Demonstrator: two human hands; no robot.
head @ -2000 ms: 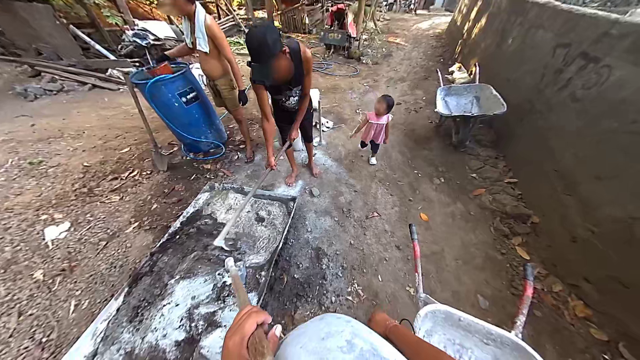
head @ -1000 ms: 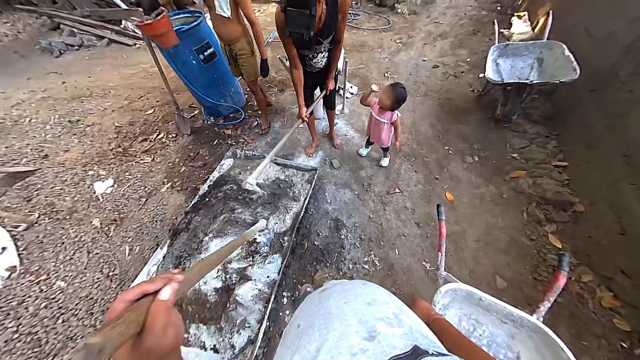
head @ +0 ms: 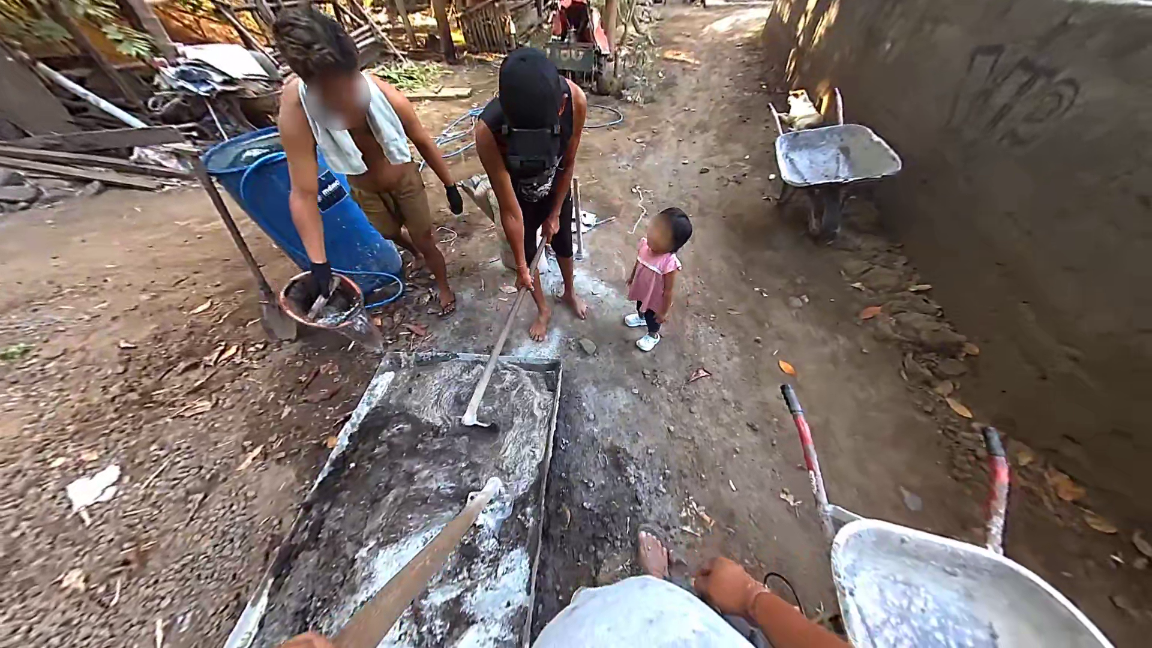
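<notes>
At the bottom edge, my left hand (head: pixel 308 640) is mostly cut off, closed around a long wooden tool handle (head: pixel 409 576). The handle's pale far end lies over wet grey mix in a shallow mixing trough (head: pixel 551 432); any blade there is hard to make out. My right hand (head: pixel 725 585) is a loose fist beside a pale rounded surface, with no object visible in it. Across the trough, a person in a black cap (head: pixel 531 135) holds a long-handled hoe (head: pixel 504 346), its head in the mix. At the left, another person's gloved hand reaches into a bucket (head: pixel 346 315).
A wheelbarrow (head: pixel 954 585) stands close on my right, another wheelbarrow (head: pixel 837 157) by the wall (head: pixel 1017 270). A small child (head: pixel 655 279) stands just beyond the trough. A blue barrel (head: pixel 310 216) and a shovel (head: pixel 238 243) are at the left; hose lies behind.
My left hand has moved down to the frame's bottom edge. My right hand has come into sight. The person at the left now has the bucket low, beside the barrel; it was at the barrel's top.
</notes>
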